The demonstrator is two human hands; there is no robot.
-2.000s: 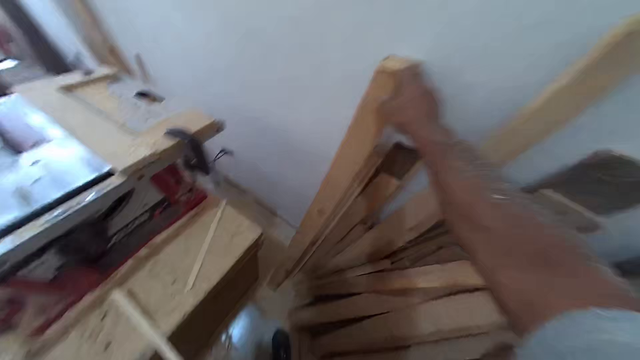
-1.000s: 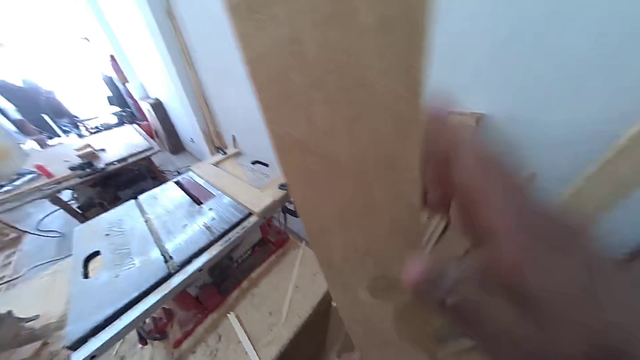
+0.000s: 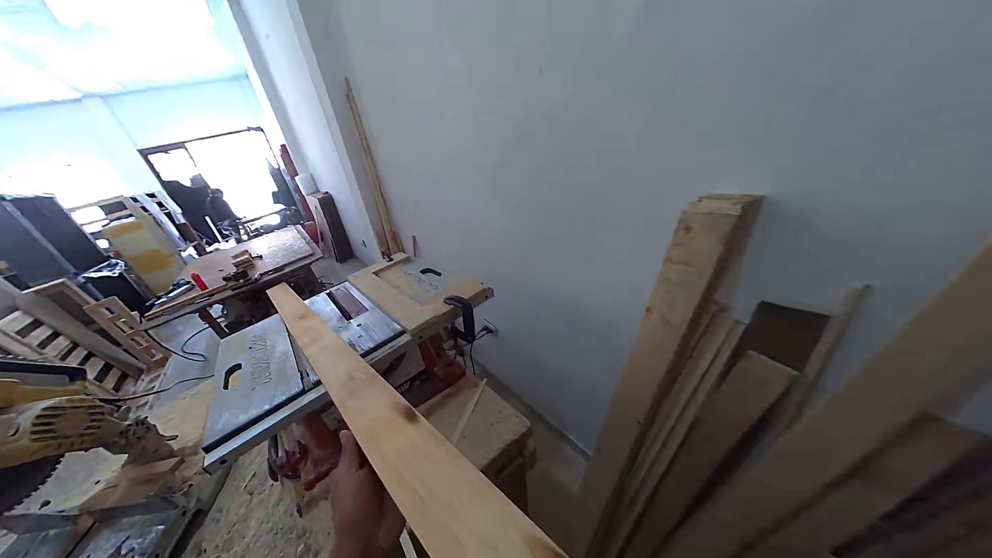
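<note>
A long pale wooden board (image 3: 411,422) runs from the bottom edge away over the table saw (image 3: 263,364), its far end above the saw's metal top. My left hand (image 3: 360,492) grips the board from its left side and from below, thumb along the edge. My right hand is out of view. Whether the board touches the saw top cannot be told.
A yellow miter saw (image 3: 58,426) stands at the left. Boards (image 3: 666,333) lean on the white wall at the right. A black clamp (image 3: 463,316) sits on the saw's wooden extension. Behind are a workbench (image 3: 287,248) and a distant person (image 3: 221,208).
A board that stood upright close before me now slants away over the table saw. The hand seen on wood at the right has left the view. The view has swung toward the saw.
</note>
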